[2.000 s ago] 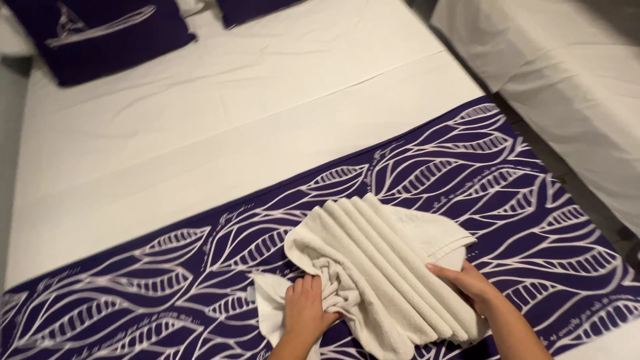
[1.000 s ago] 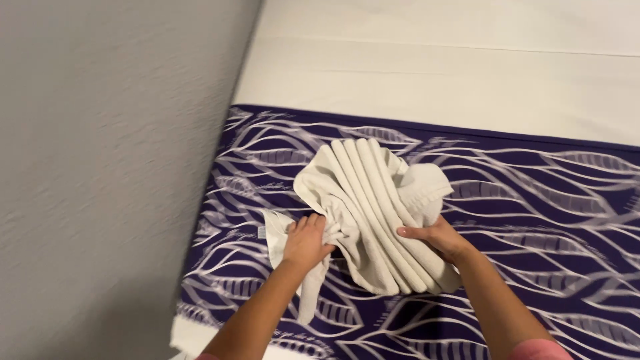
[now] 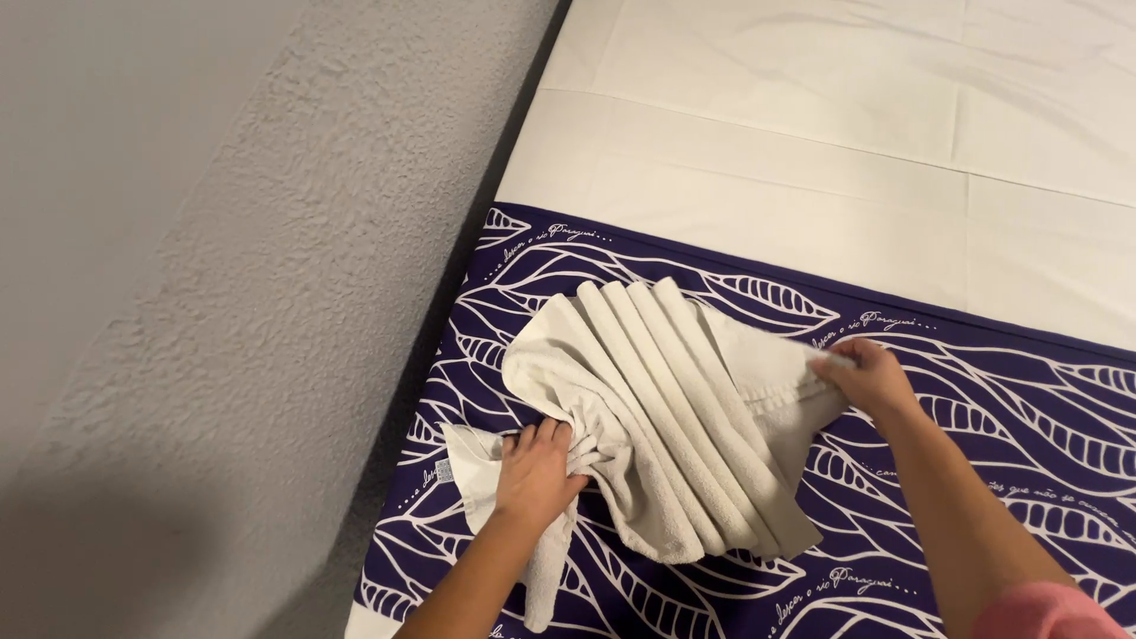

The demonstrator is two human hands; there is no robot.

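Observation:
A white terry towel (image 3: 661, 417), pleated into a fan of long ridges, lies on the purple bed runner (image 3: 887, 524) printed with white leaf shapes. My left hand (image 3: 540, 466) grips the gathered, bunched part of the towel at its left, where a loose tail with a small tag spreads out and hangs toward me. With thumb and fingers, my right hand (image 3: 859, 373) pinches the flat outer corner at the towel's right side. The palm sides of both hands are hidden.
White sheets (image 3: 799, 151) cover the bed beyond the runner. Along the left runs a rough textured grey wall (image 3: 293, 266), with a narrow dark gap between it and the bed's edge.
My right hand has moved from the pleats to the towel's right corner, which is now drawn outward. My left hand keeps its hold on the gathered part. The view has swung toward the wall.

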